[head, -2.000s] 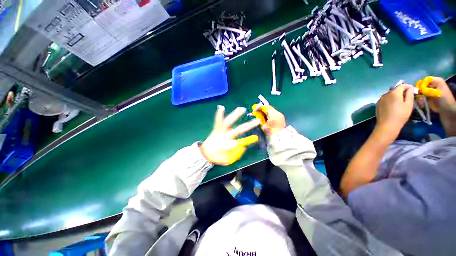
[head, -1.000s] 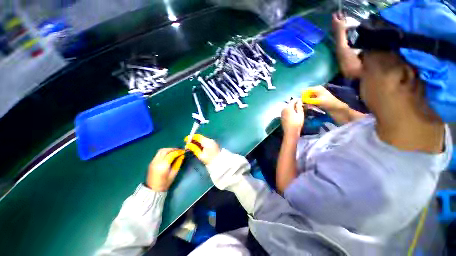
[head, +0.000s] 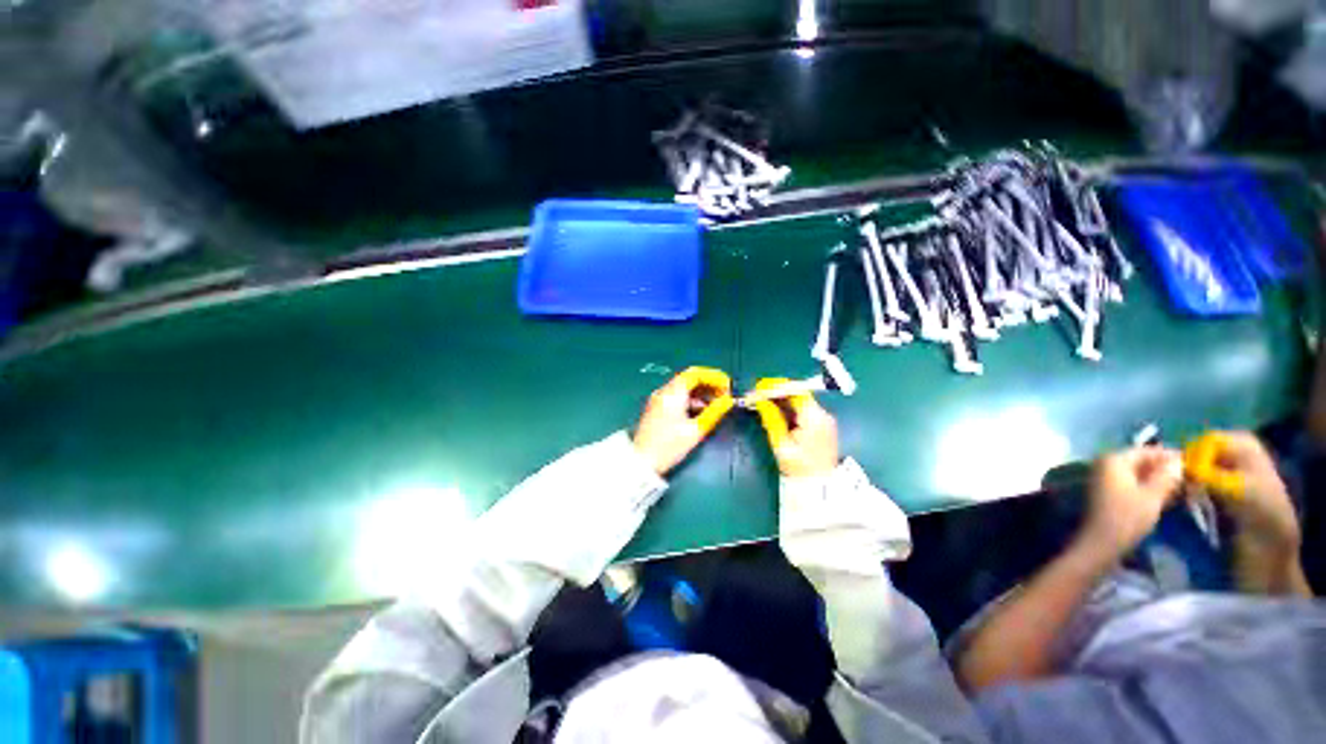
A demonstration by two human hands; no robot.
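Observation:
A slim white stick-shaped unit (head: 794,388) lies between my hands above the green bench, its crosswise head pointing right. My right hand (head: 800,430) grips it with yellow-covered fingertips. My left hand (head: 681,419), also with yellow finger covers, is at the unit's left end, thumb and finger close together; whether it pinches a small part there is too blurred to tell. A thin dark line shows faintly near the fingertips. The blue parts tray (head: 612,262) is beyond my left hand.
A large pile of units (head: 1003,247) lies right of the tray, a small pile (head: 720,163) beyond the metal rail (head: 480,243). Blue trays (head: 1195,247) stand at far right. A neighbour's hands (head: 1163,487) work at the right. A blue stool (head: 90,672) is lower left.
Two seconds ago my left hand was spread open; now its fingertips meet the unit's end beside my right hand. The view has swung right, then back left.

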